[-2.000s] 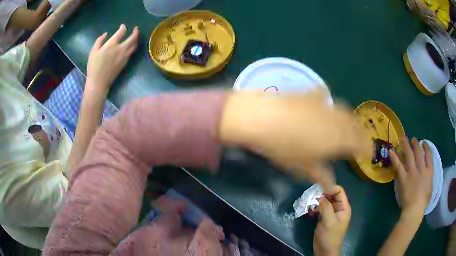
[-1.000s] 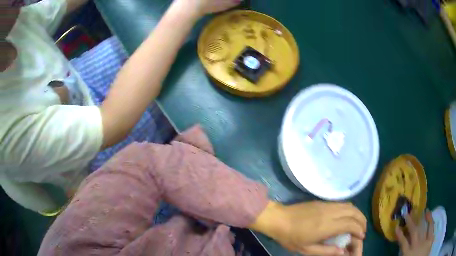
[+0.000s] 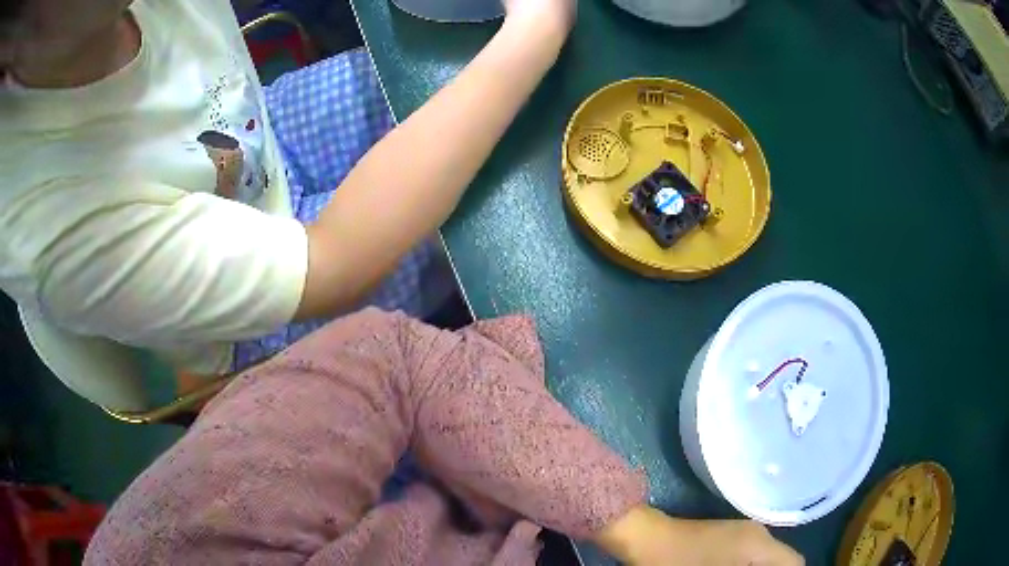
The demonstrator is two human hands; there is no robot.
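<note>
My left hand (image 3: 708, 542), at the end of a pink sleeve, is cut off by the bottom edge. Its fingers and whatever they may hold are hidden. My right hand is out of the picture. A round white inner housing (image 3: 736, 453) lies just above my left hand, closed face up, with a small white wired piece (image 3: 804, 407) and thin red and dark leads near its middle. Beyond it, a mustard-yellow base housing (image 3: 653, 252) lies open side up, with a square black fan (image 3: 668, 202) inside. No hand touches this base.
Another yellow base (image 3: 924, 503) is cut off at the lower right. A neighbour in a light shirt (image 3: 166, 260) sits at the left, one forearm (image 3: 432, 171) reaching over the green table. White parts (image 3: 680, 9) show at the top edge; dark and yellow equipment (image 3: 974, 55) stands upper right.
The view has swung left, shifting the housings right and down in the picture. My left hand is lower and more cut off. The white wad seen in the fingers before is out of sight.
</note>
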